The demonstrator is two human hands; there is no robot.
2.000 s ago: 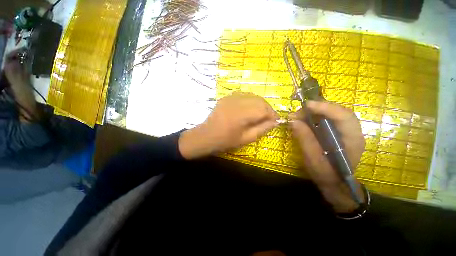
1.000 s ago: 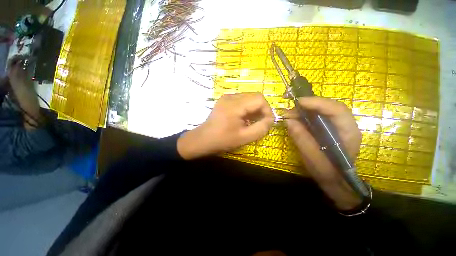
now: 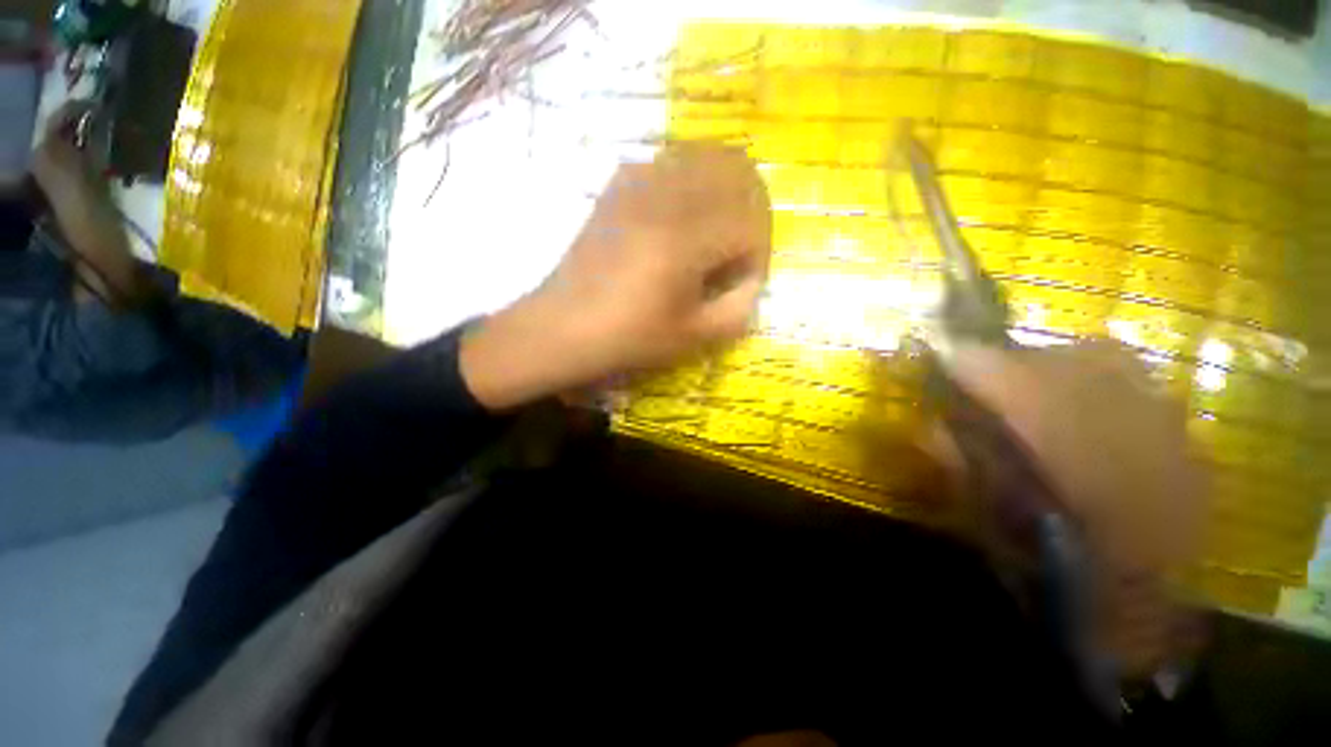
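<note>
A large shiny amber polyimide sheet (image 3: 1109, 190) with a grid of cells lies in front of me, glaring white in places. My right hand (image 3: 1080, 453), blurred, holds a dark soldering iron (image 3: 971, 314), its metal tip pointing up and away over the sheet. My left hand (image 3: 657, 263) is curled over the sheet's left part, with its fingers bent in. Whether it holds a wire is hidden by the fingers and blur. Thin leads show at the sheet's upper left edge.
A pile of loose reddish-brown wires (image 3: 504, 59) lies on the white surface beyond my left hand. Another amber sheet (image 3: 263, 146) lies at left, beside a dark strip (image 3: 365, 161). A person's hand (image 3: 80, 190) and sleeve show at the far left. A dark tray edge shows at top right.
My hands have moved apart: the right one with the iron to the right and down, the left one slightly up and left. The view has shifted, so the sheet sits higher in it.
</note>
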